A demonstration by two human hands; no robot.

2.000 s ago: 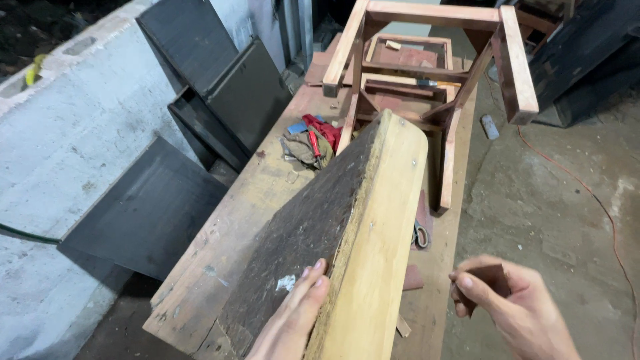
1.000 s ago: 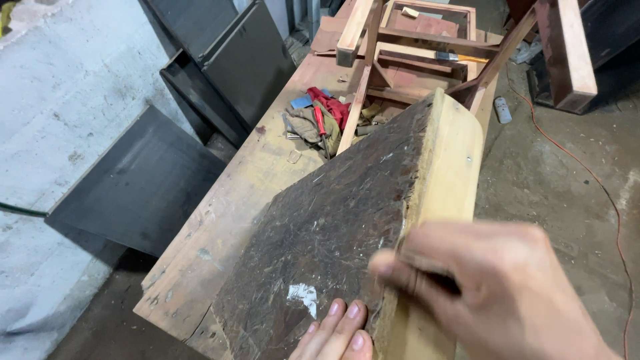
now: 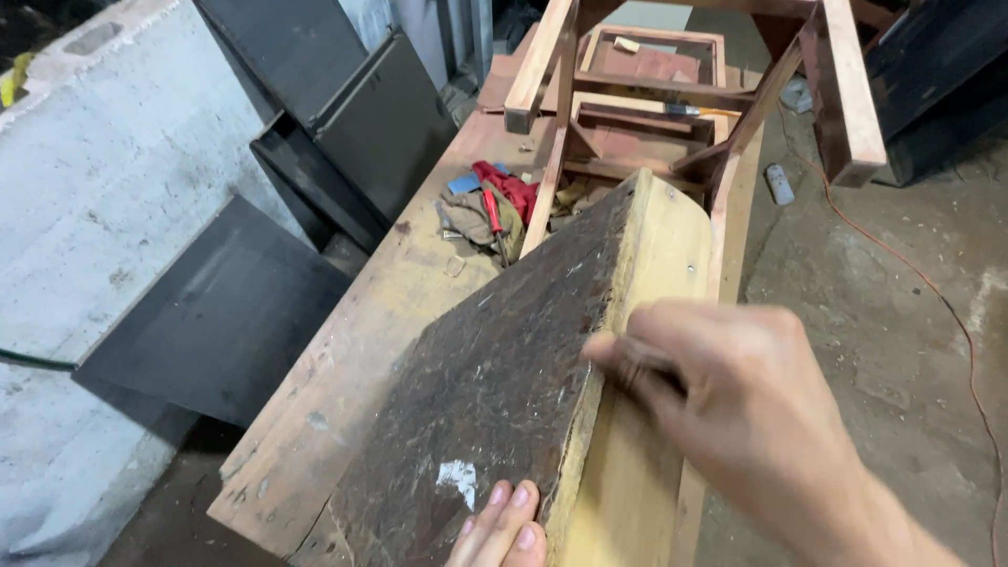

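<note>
A wooden panel with a dark, rough face (image 3: 488, 354) and a pale wood edge strip (image 3: 669, 244) stands tilted on the workbench. The fingers of my left hand (image 3: 504, 528) lie flat on the dark face, near a white patch. My right hand (image 3: 709, 370), blurred, is closed at the panel's edge, its thumb against the seam between dark face and pale strip. A small brown piece, probably sandpaper, is mostly hidden in its fingers.
A wooden chair-like frame (image 3: 740, 94) stands on the workbench (image 3: 315, 394) behind the panel. Left of it lie a red-handled screwdriver (image 3: 492, 211) and rags (image 3: 516, 189). Dark panels (image 3: 220, 307) lean against the white wall. An orange cord (image 3: 906, 268) crosses the floor.
My right hand, earlier off to the right of the panel holding a small brown sheet, has come onto the panel's edge. My left hand remains on the dark face.
</note>
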